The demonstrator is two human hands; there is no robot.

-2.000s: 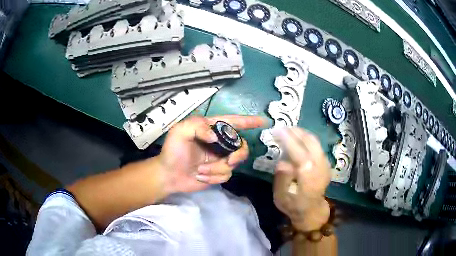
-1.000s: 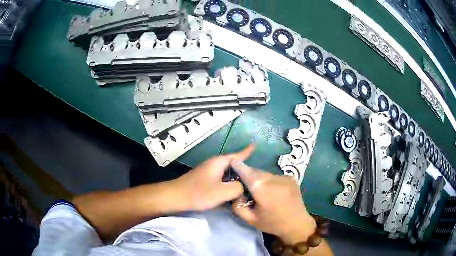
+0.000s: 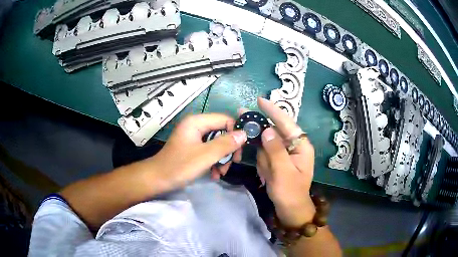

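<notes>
A black round part with a pale centre and tiny dots around its rim is held between both hands, face up. My left hand has its thumb on the part's left edge, and more round parts show inside its curled fingers. My right hand pinches the part's right edge between thumb and fingers. A fixture plate with round seats lies just beyond my right hand, which hides its near end. Its visible seats hold no black parts.
Stacked fixtures lie at the left. More fixtures lean together at the right, beside a small pile of round parts. A row of loaded fixtures runs beyond the white rail.
One second ago my hands were clasped together over the parts. Now they are raised and a single round part shows face up between them. The view has shifted.
</notes>
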